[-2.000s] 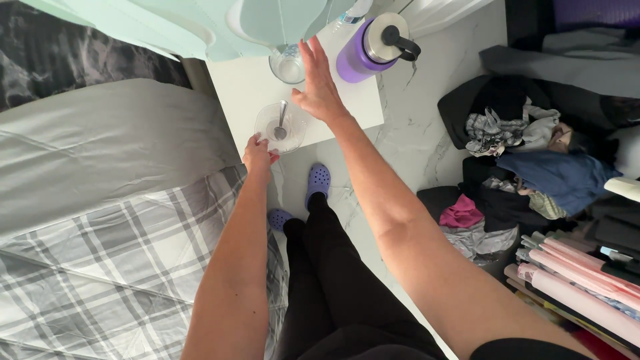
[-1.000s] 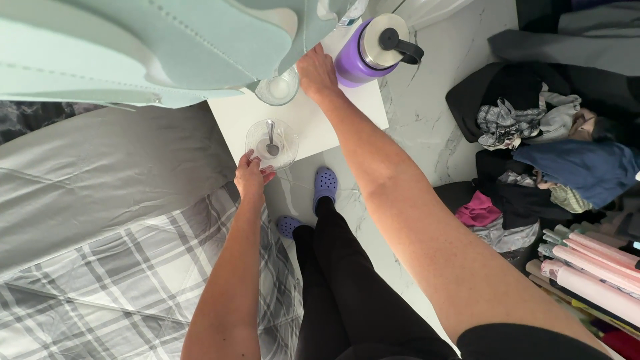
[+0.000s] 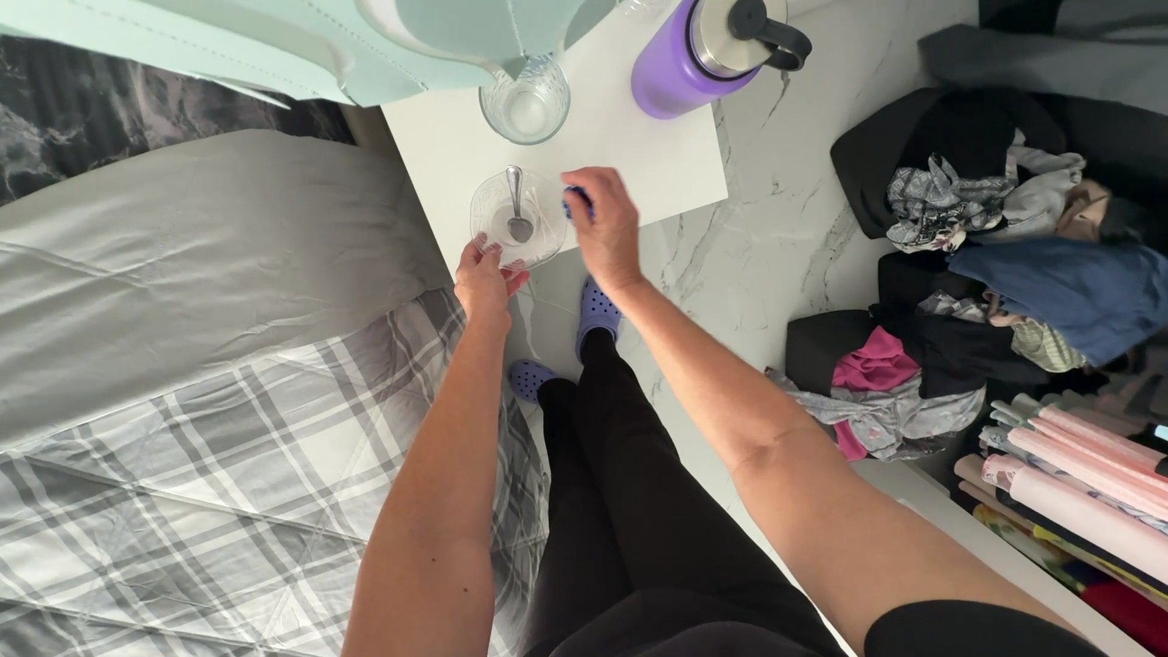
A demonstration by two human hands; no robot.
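Observation:
My left hand [image 3: 488, 278] grips the near rim of a clear glass dish [image 3: 545, 239], which is over the front edge of a white tabletop [image 3: 675, 160]. A metal spoon [image 3: 516, 196] lies in the dish, its handle pointing away from me. My right hand [image 3: 604, 224], just right of the dish, is closed around a small dark blue object [image 3: 578, 204], mostly hidden by the fingers. Beyond the dish stands a clear drinking glass [image 3: 526, 109]. At the back right of the tabletop is a purple bottle [image 3: 671, 68] with a steel lid and black loop.
Pale green scalloped fabric [image 3: 438, 46] hangs over the back of the tabletop. A bed with a grey and plaid cover [image 3: 301, 438] is at left. Piled clothes [image 3: 1077, 287] and folded garments [image 3: 1086, 456] lie at right. My feet, in purple clogs [image 3: 598, 315], are below the table.
My right hand has come back from beside the purple bottle toward the dish, and the small blue object now shows in it. My left hand remains at the dish.

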